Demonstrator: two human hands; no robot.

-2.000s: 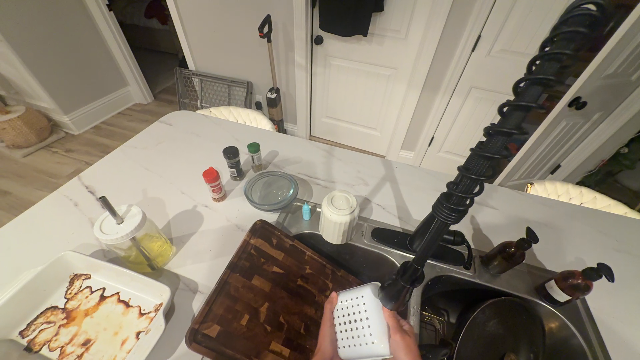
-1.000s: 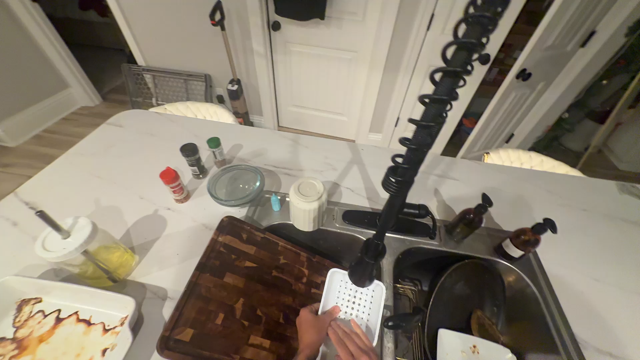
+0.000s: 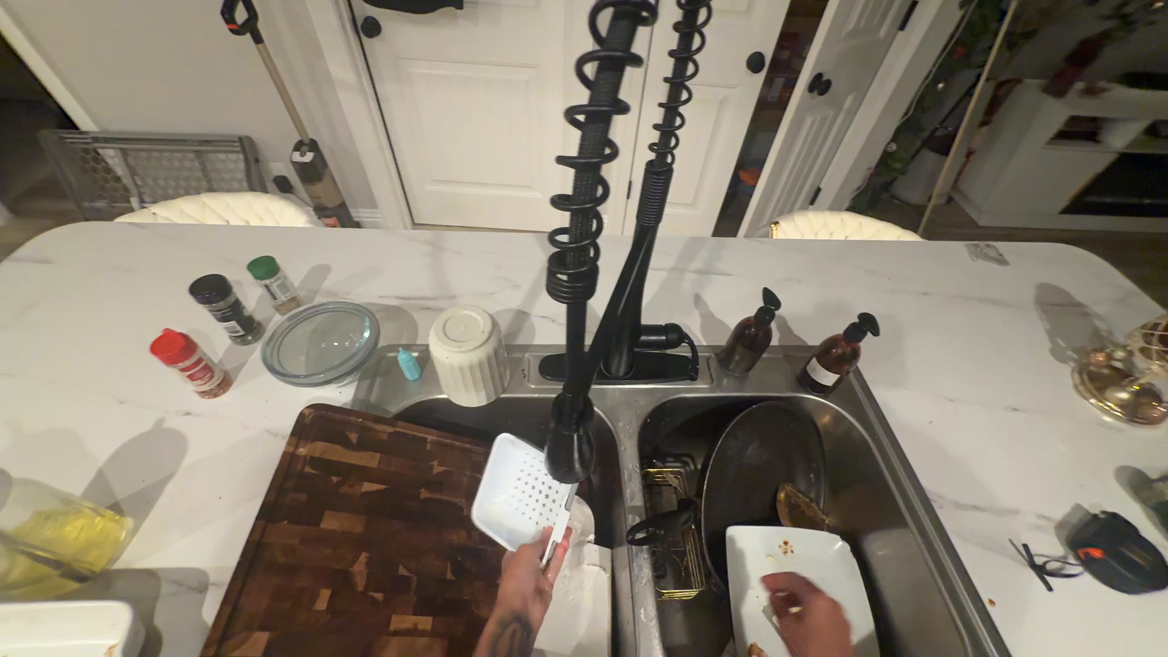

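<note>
A white perforated plastic basket [image 3: 522, 493] is in my left hand [image 3: 526, 579], tilted under the black spray head [image 3: 569, 447] of the spring faucet over the left sink basin. Below it, white dishes [image 3: 584, 602] lie partly hidden. My right hand [image 3: 808, 616] is over a white rectangular plate [image 3: 794, 547] with brown food bits, in the right basin; its fingers are bent, and whether they hold anything is unclear. Behind that plate a dark frying pan [image 3: 762, 474] leans beside a wire rack [image 3: 671, 538].
A wooden cutting board [image 3: 365, 529] overlaps the left basin. Behind stand a ribbed white cup [image 3: 468, 356], a glass bowl [image 3: 321, 342], spice bottles [image 3: 192, 363] and two pump bottles [image 3: 748, 342]. A frying-pan handle [image 3: 659, 525] crosses the right basin.
Both hands were at the basket; now only my left holds it, and my right has moved to the plate in the right basin. The basket has tilted. The view has shifted right.
</note>
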